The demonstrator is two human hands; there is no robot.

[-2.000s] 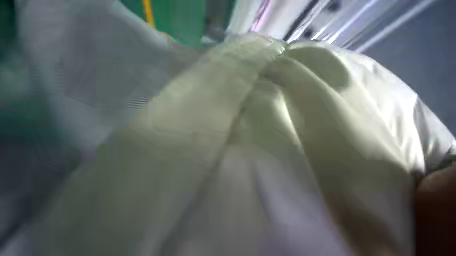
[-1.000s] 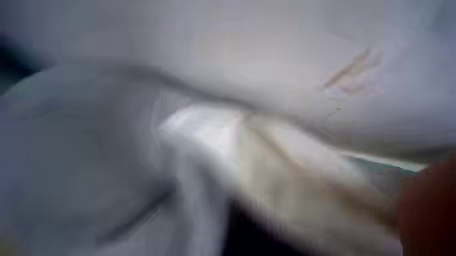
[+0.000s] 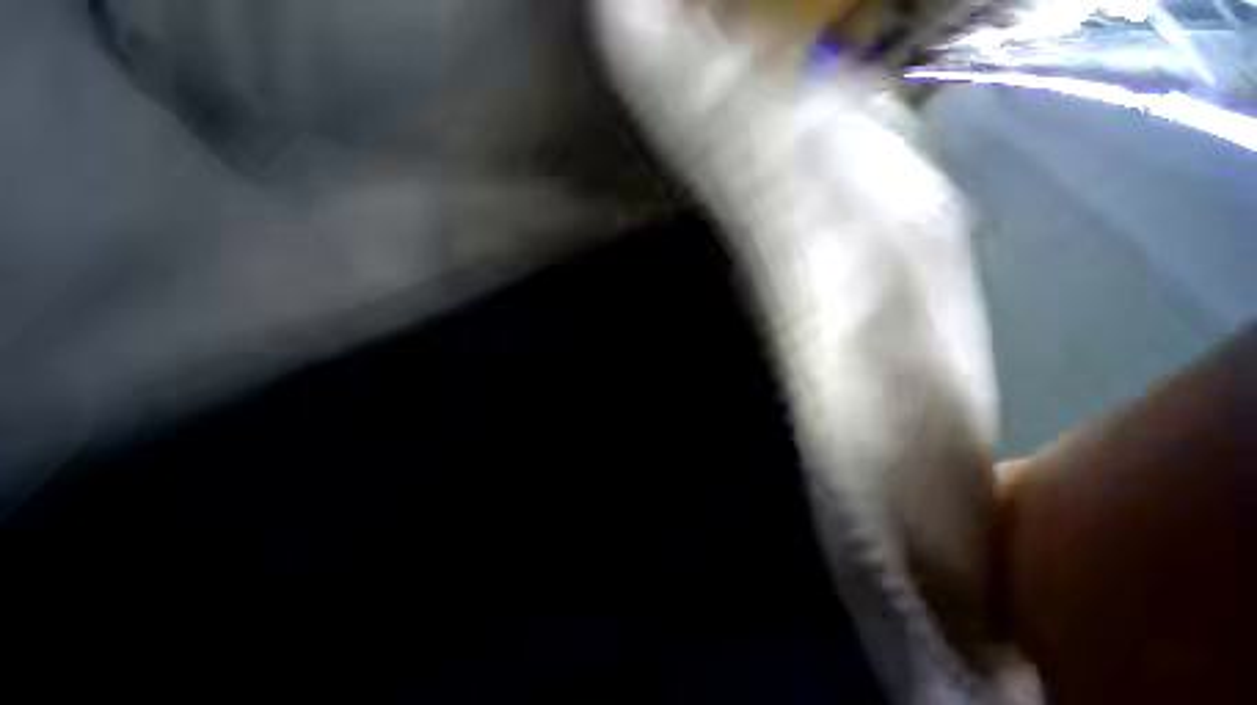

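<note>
No hand can be made out in this blurred close view. A white jacket edge or sleeve (image 3: 882, 276) runs from the top middle down to the lower right. A black garment area (image 3: 455, 510) fills the lower left and middle. A small yellow-brown patch (image 3: 800, 19) shows at the top edge by the white cloth; I cannot tell what it is. Clear shiny plastic (image 3: 1089, 39) with white glare lies at the top right.
A large reddish-brown, skin-like shape (image 3: 1144, 537) is very close to the lens at the lower right. A smooth blue-grey surface (image 3: 1089, 234) shows above it. Blurred grey cloth (image 3: 345, 221) covers the upper left.
The view has shifted strongly. The black area now fills much of the lower picture, the white cloth stands steeper at centre right, and the glaring plastic shows again at the top right.
</note>
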